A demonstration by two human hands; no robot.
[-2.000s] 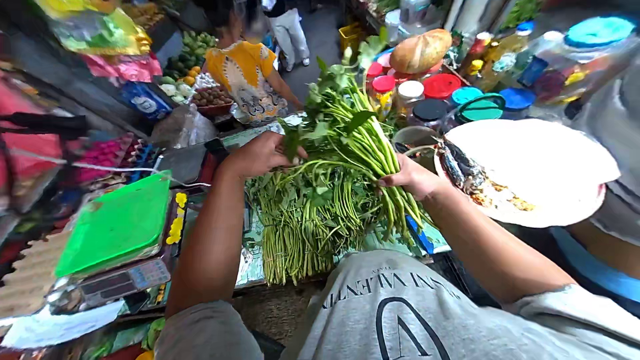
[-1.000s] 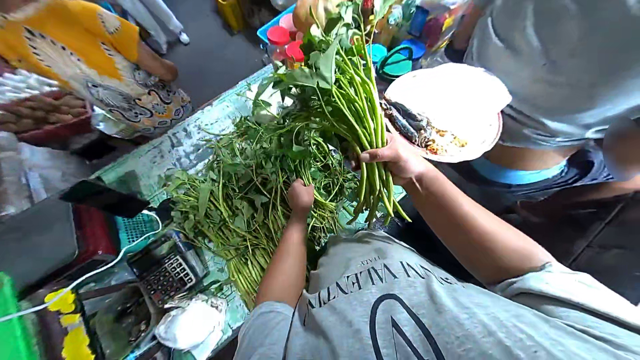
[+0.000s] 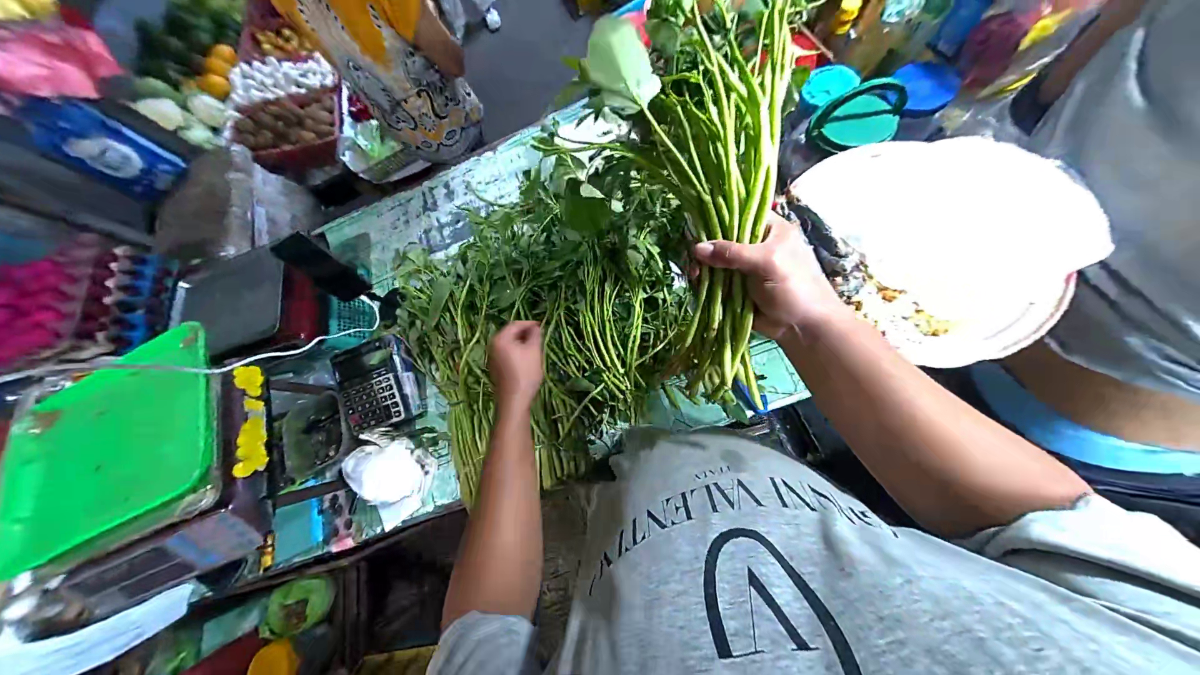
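Note:
My right hand (image 3: 773,272) grips a bunch of long-stemmed leafy greens (image 3: 741,159) around the stems, leaves upward, at the right end of the pile. A heap of the same greens (image 3: 591,309) lies on the worn green tabletop (image 3: 412,220), stem ends toward me. Over the left part of this heap is my left hand (image 3: 517,361), its fingers curled; whether a stem is between them cannot be told.
A plate (image 3: 966,253) with fish and food scraps is close to my right forearm, beside another person (image 3: 1116,187). Lidded jars (image 3: 858,117) stand behind it. At left are a calculator (image 3: 375,386), a green tray (image 3: 112,450) on a scale and a white cable. Someone in yellow (image 3: 403,66) stands across the table.
My left hand has come away from the held bunch, where it was two seconds ago, down to the heap. My right hand still holds its bunch. The view has shifted.

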